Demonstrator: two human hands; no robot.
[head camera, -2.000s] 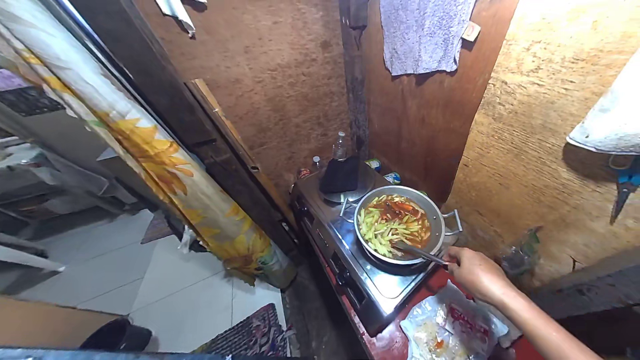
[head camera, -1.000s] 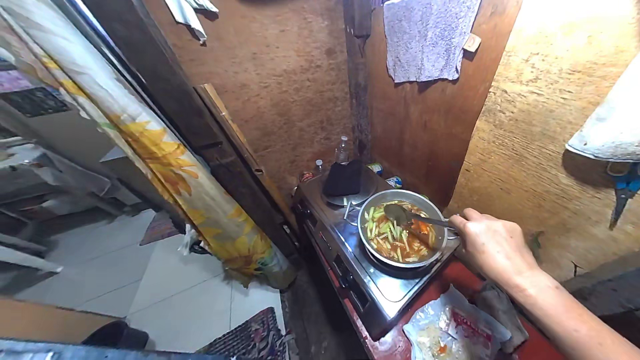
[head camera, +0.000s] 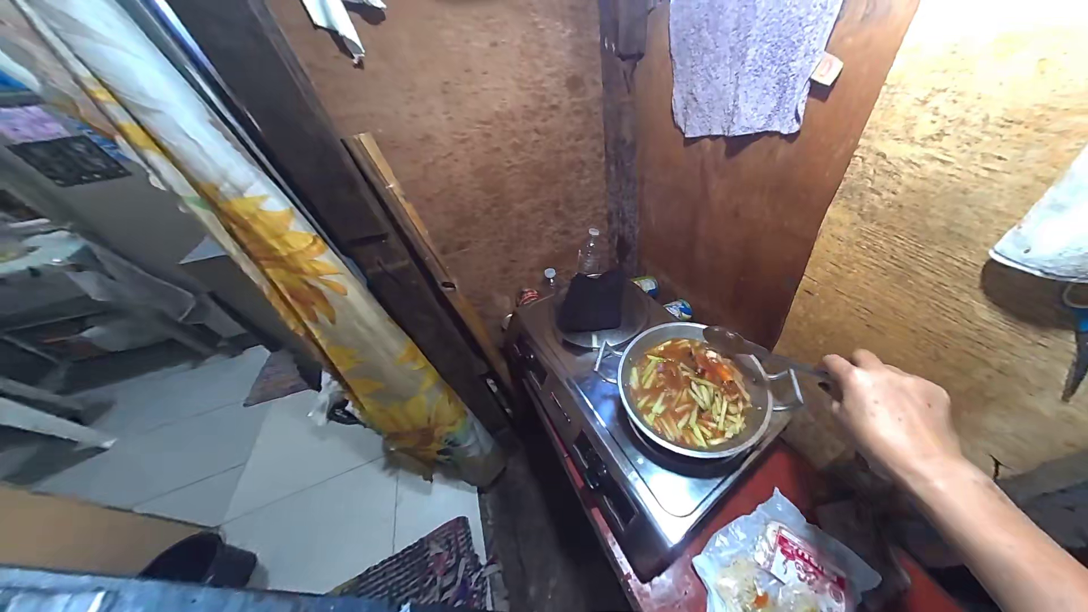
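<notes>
My right hand (head camera: 892, 408) grips the dark handle of a metal ladle (head camera: 738, 342), to the right of a two-handled metal pan (head camera: 625, 408). The ladle's bowl is over the pan's back rim. Pale green vegetable strips and orange-red pieces lie in reddish-brown liquid (head camera: 690, 395) inside. The pan stands on the near burner of a stainless steel gas stove (head camera: 671, 501). A black cloth (head camera: 592, 302) lies on the far burner. My left hand is out of view.
A plastic bag with food scraps (head camera: 786, 561) lies on the red table (head camera: 782, 476) beside the stove. Bottles (head camera: 589, 252) and cans (head camera: 677, 308) stand behind it. A sunflower curtain (head camera: 280, 255) hangs at left; a purple towel (head camera: 739, 68) and blue-handled scissors (head camera: 1079, 340) hang on the walls.
The ladle has come up from among the vegetables to the pan's back rim. More reddish liquid shows around the strips than two seconds ago.
</notes>
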